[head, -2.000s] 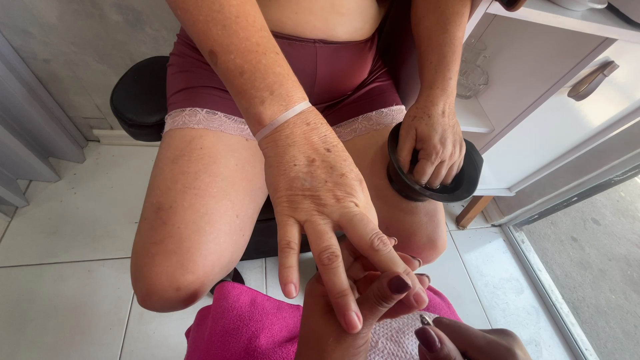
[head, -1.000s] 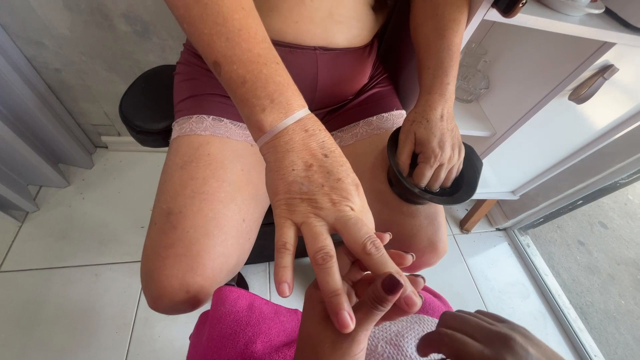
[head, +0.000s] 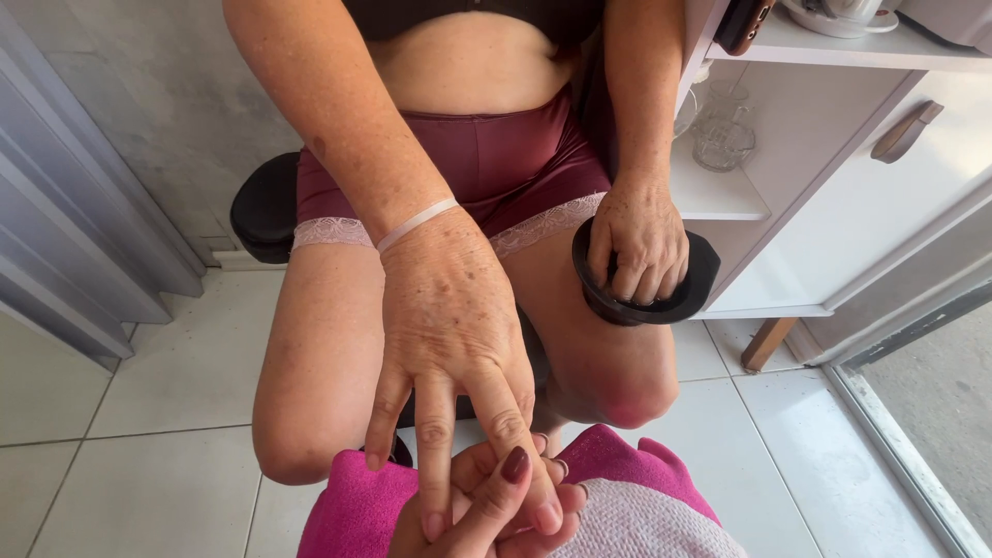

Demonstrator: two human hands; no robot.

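Note:
At the bottom centre my left hand [head: 484, 504], with dark red nail polish, holds the index finger of another person's hand [head: 457, 310], my thumb on top and my fingers beneath. That hand is spread palm down and has a thin pale band on its wrist. Under my hand lie a bright pink towel [head: 353, 496] and a white textured cloth [head: 643, 519]. The person's other hand [head: 639, 240] has its fingertips in a black bowl [head: 697, 287] resting on the thigh. My right hand is out of view.
The person sits opposite on a black seat [head: 267, 205]. A white cabinet [head: 845, 225] stands at the right, with glassware [head: 722, 143] inside and a phone [head: 742, 27] and a cup with saucer [head: 845, 17] on top. A grey folding curtain [head: 70, 178] hangs at the left.
My right hand, seen earlier at the lower right and holding a small tool two seconds ago, has left the view. My left hand still holds the person's finger.

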